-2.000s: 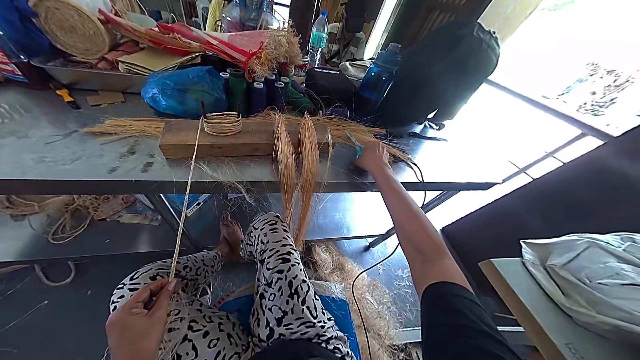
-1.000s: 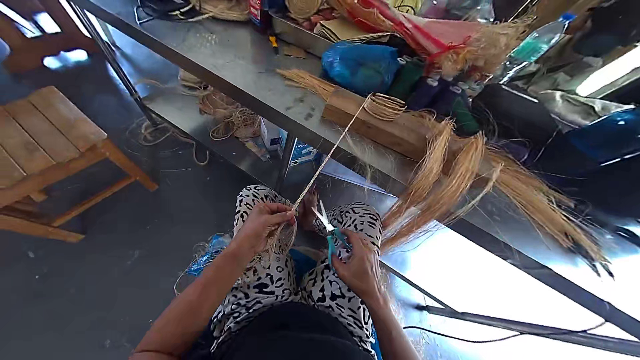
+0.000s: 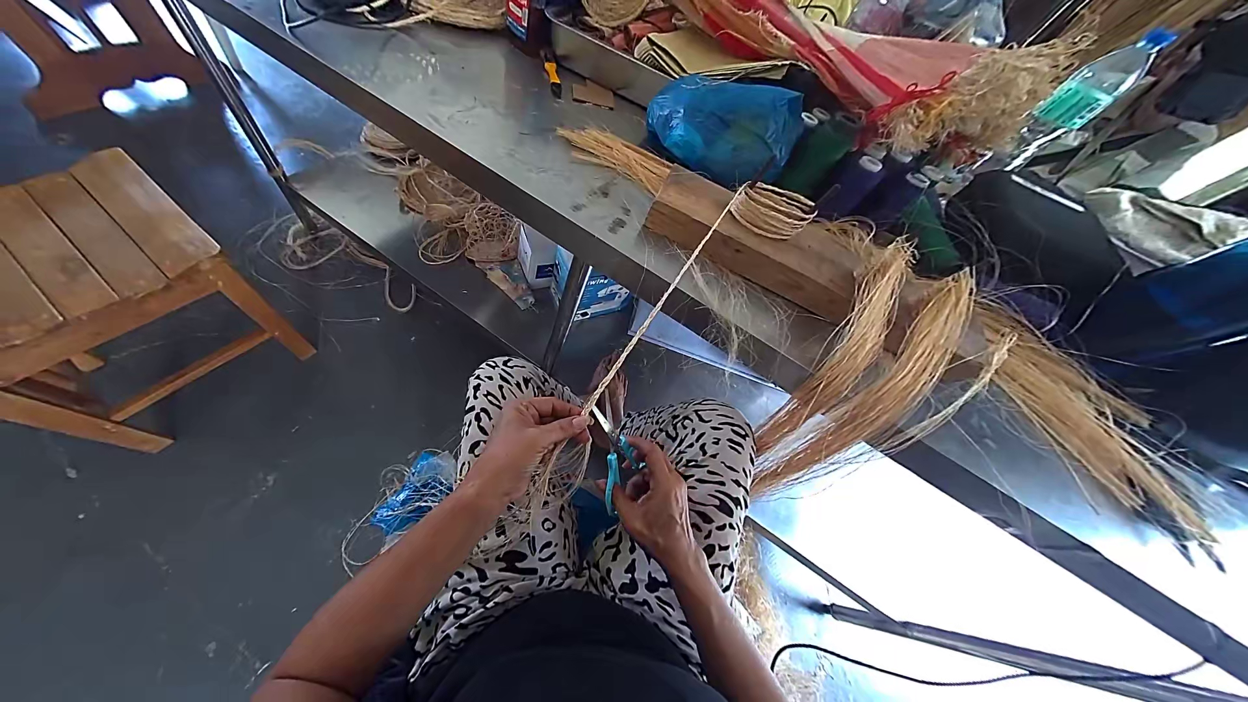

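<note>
My left hand (image 3: 526, 444) pinches a braided fiber cord (image 3: 663, 300) near its lower end, where loose strands hang down over my lap. The cord runs taut up to a coil (image 3: 773, 211) on a wooden block (image 3: 746, 255) on the metal table. My right hand (image 3: 655, 499) holds scissors with blue-green handles (image 3: 613, 478), their blades pointing up beside my left fingertips and the cord. Whether the blades touch the cord cannot be told. Bundles of tan plant fiber (image 3: 916, 356) lie across the block and hang over the table edge.
On the metal table (image 3: 468, 107) are a blue plastic bag (image 3: 721, 127), thread spools (image 3: 853, 183), a yellow-handled cutter (image 3: 553, 73) and a plastic bottle (image 3: 1097, 88). Cord coils (image 3: 439, 200) lie on the lower shelf. A wooden stool (image 3: 117, 244) stands at left. A black cable (image 3: 907, 675) runs at lower right.
My right hand has come from the fiber on the table to my lap, holding the scissors. Since one second ago the scissors have moved closer to my left fingers. The view has swung strongly.
</note>
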